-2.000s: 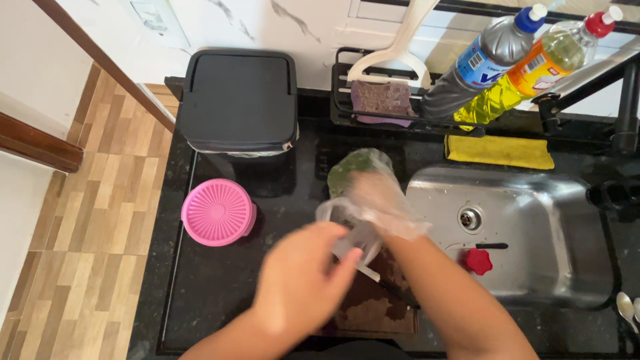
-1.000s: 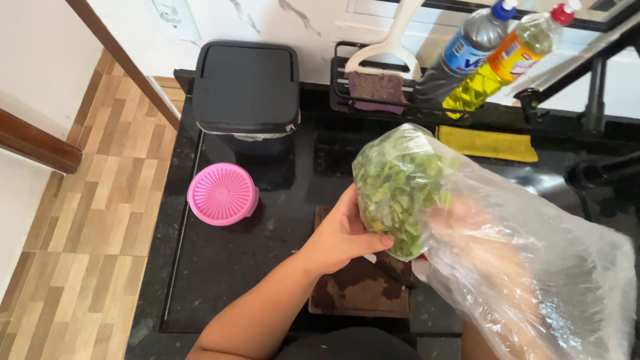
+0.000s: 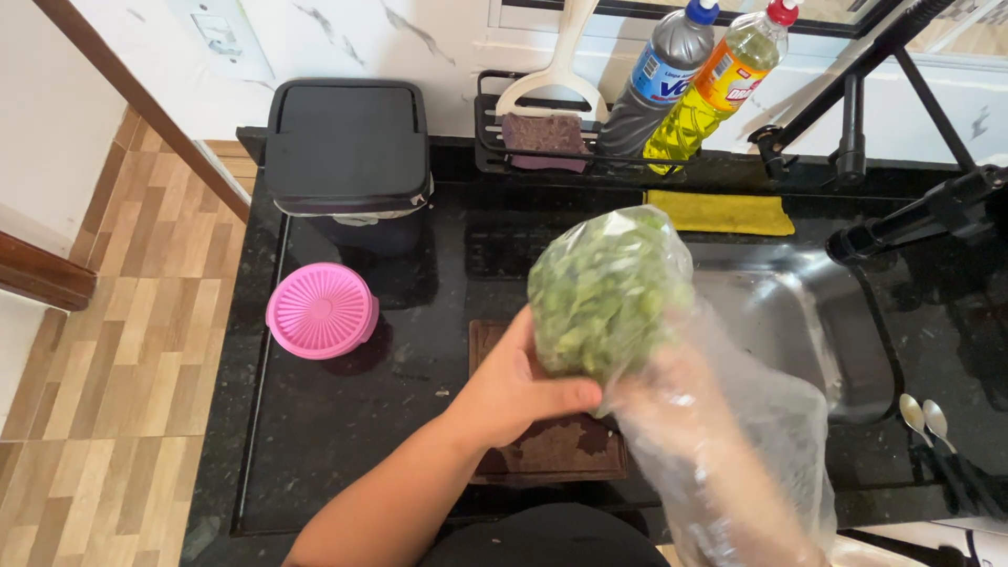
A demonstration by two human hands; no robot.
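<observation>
My left hand point(image 3: 524, 386) grips the left side of a bunch of leafy greens point(image 3: 602, 295) through a clear plastic bag point(image 3: 776, 417). My right hand point(image 3: 669, 378) is inside the bag, blurred, at the lower right of the greens and closed around their lower part; the fingers are partly hidden. The loose part of the bag covers my right forearm and hangs toward the sink. Both hands are above a wet brown wooden cutting board point(image 3: 551, 457) on the black stone counter.
A pink lidded container point(image 3: 321, 311) and a black lidded bin point(image 3: 346, 146) stand at the left. Behind are a rack with a sponge point(image 3: 545, 142), two bottles point(image 3: 657, 79) and a yellow cloth point(image 3: 720, 213). The steel sink point(image 3: 858, 346), black faucet point(image 3: 913, 220) and two spoons point(image 3: 933, 421) are at the right.
Two seconds ago both hands were lower over the board, handling the bag. The greens are now held up in it, and the bag has come down from the right over my right forearm.
</observation>
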